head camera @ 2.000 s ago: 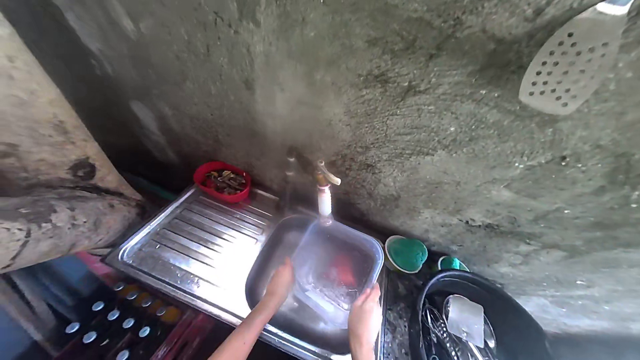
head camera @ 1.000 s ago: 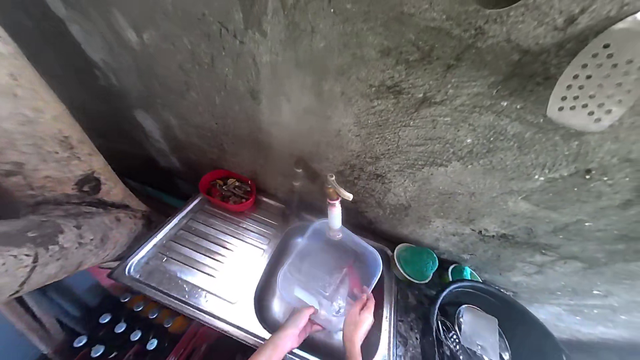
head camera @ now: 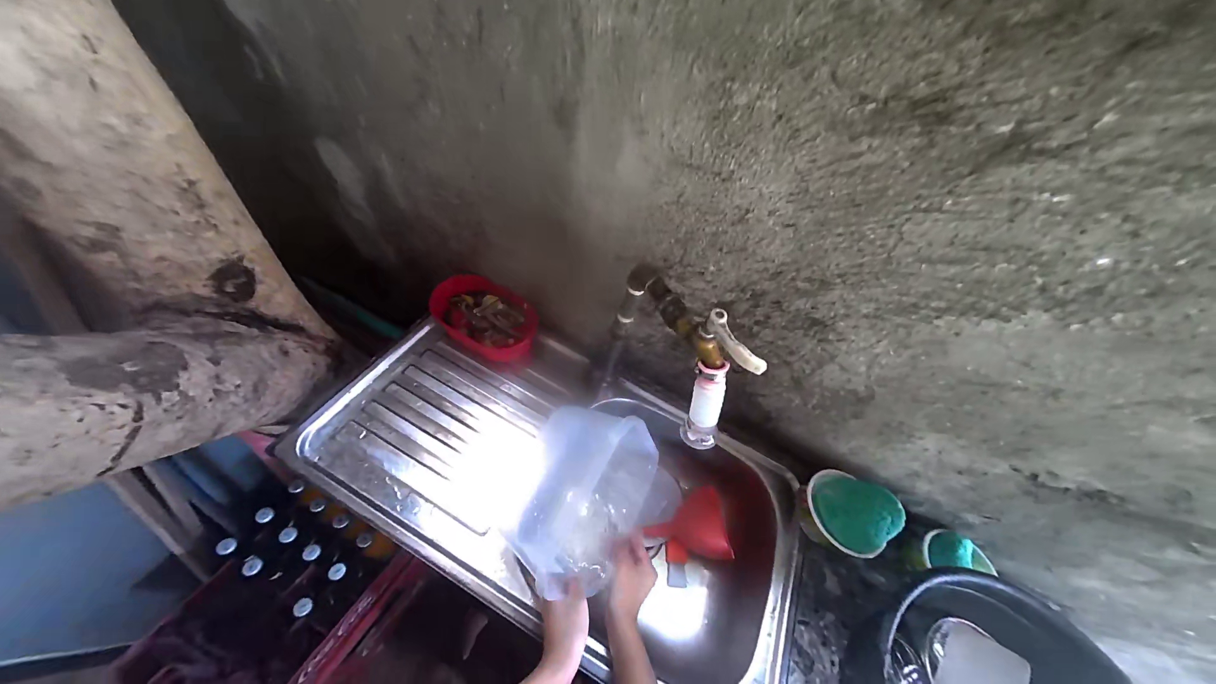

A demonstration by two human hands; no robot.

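A clear plastic container (head camera: 579, 494) is tilted over the left part of the steel sink basin (head camera: 750, 617), near the drainboard. My left hand (head camera: 565, 617) grips its lower edge. Beside it, my right hand (head camera: 630, 575) is at the container's right side, its fingers partly hidden, so its hold is unclear. A red plastic funnel (head camera: 703, 524) lies in the basin just right of my right hand, with a small red and grey item (head camera: 675, 562) by it. Above the basin stands a brass tap (head camera: 709, 356) with a white sleeve on its spout.
The ribbed drainboard (head camera: 427, 418) has a red bowl of small items (head camera: 486, 318) at its back. Green sponges in tubs (head camera: 855, 513) and a black bucket (head camera: 1007, 598) with utensils stand to the right. Capped bottles (head camera: 294, 551) in crates are at lower left, below a thick trunk-like post (head camera: 161, 380).
The container has moved left from under the tap and been tipped up, with both hands beside it. The red funnel now shows in the basin, outside the container.
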